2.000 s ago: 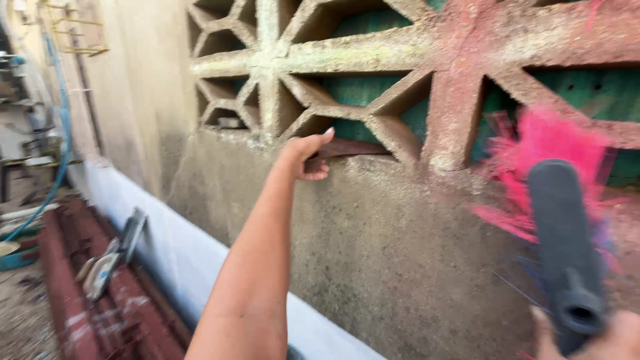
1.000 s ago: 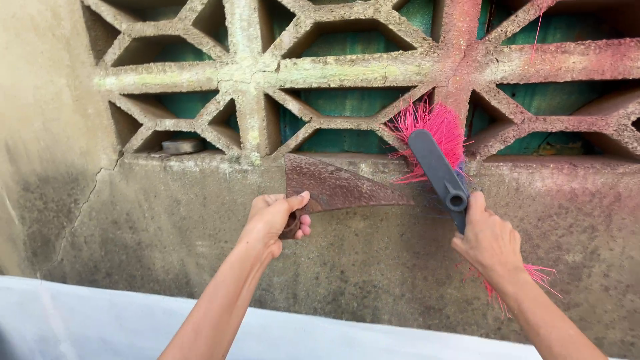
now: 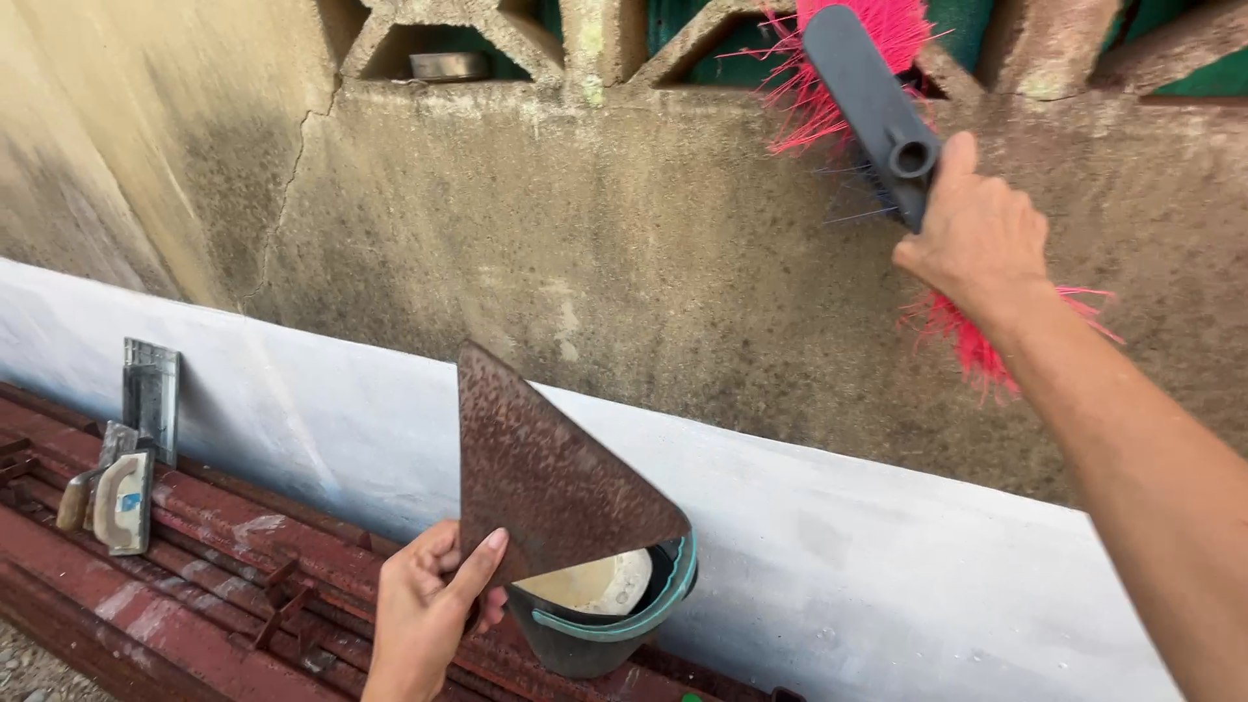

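Observation:
My left hand (image 3: 439,604) grips the lower corner of a rusty triangular metal blade (image 3: 556,478), thumb on its face; its right tip overlaps the view of a bucket. My right hand (image 3: 985,224) holds the dark grey plastic head of a broom (image 3: 868,107) with pink bristles, and no long handle shows in its socket. The broom's upper bristles are at the lower edge of the concrete breeze blocks (image 3: 595,49), while more bristles stick out below my right wrist. Behind both hands stands the stained, cracked concrete wall (image 3: 439,224).
Below the wall runs a white band (image 3: 838,546). A black bucket (image 3: 585,648) with a teal rim stands by red-painted steel beams (image 3: 214,585). On the beams lie a plastering float (image 3: 125,502) and a trowel (image 3: 73,497); another float (image 3: 151,395) leans upright. A round tin (image 3: 448,66) sits in a block opening.
The rusty blade has moved in my left hand from beside the breeze blocks down to above the bucket. The view has shifted, now showing the beams and bucket.

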